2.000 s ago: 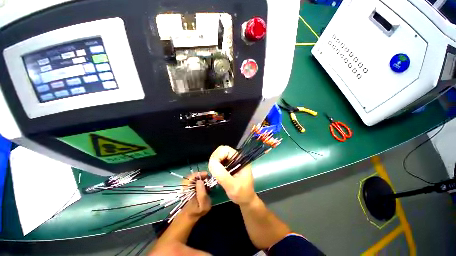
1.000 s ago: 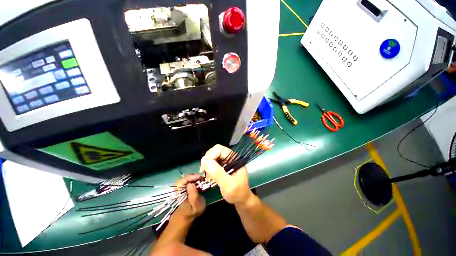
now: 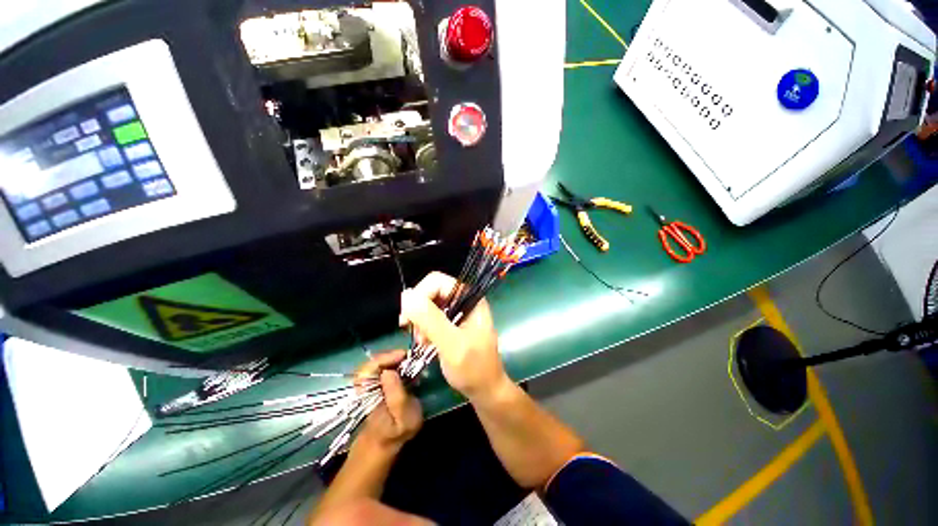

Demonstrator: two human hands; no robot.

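Note:
My right hand (image 3: pixel 458 334) grips a bundle of dark wires (image 3: pixel 471 285) with orange-red tips that point up and right, in front of the machine. My left hand (image 3: pixel 389 397) holds the same bundle lower down, where white and black lengths fan out to the left over the bench. A dark wire runs up from near my right fingers to the metal-lined slot (image 3: pixel 383 240) low on the machine's black front. Whether its end is inside the slot I cannot tell.
The machine (image 3: pixel 278 221) stands close before my hands. A blue parts bin (image 3: pixel 542 228), yellow-handled pliers (image 3: pixel 591 216), red-handled scissors (image 3: pixel 679 241) and a white machine (image 3: pixel 741 123) are to the right. A second wire pile (image 3: pixel 218 386) and paper (image 3: pixel 67 421) lie left.
The bundle's orange tips have swung up and left, nearer the slot, with my right hand. A wire now shows between hand and slot. The view has shifted, and the mechanism in the window looks different from the oldest frame.

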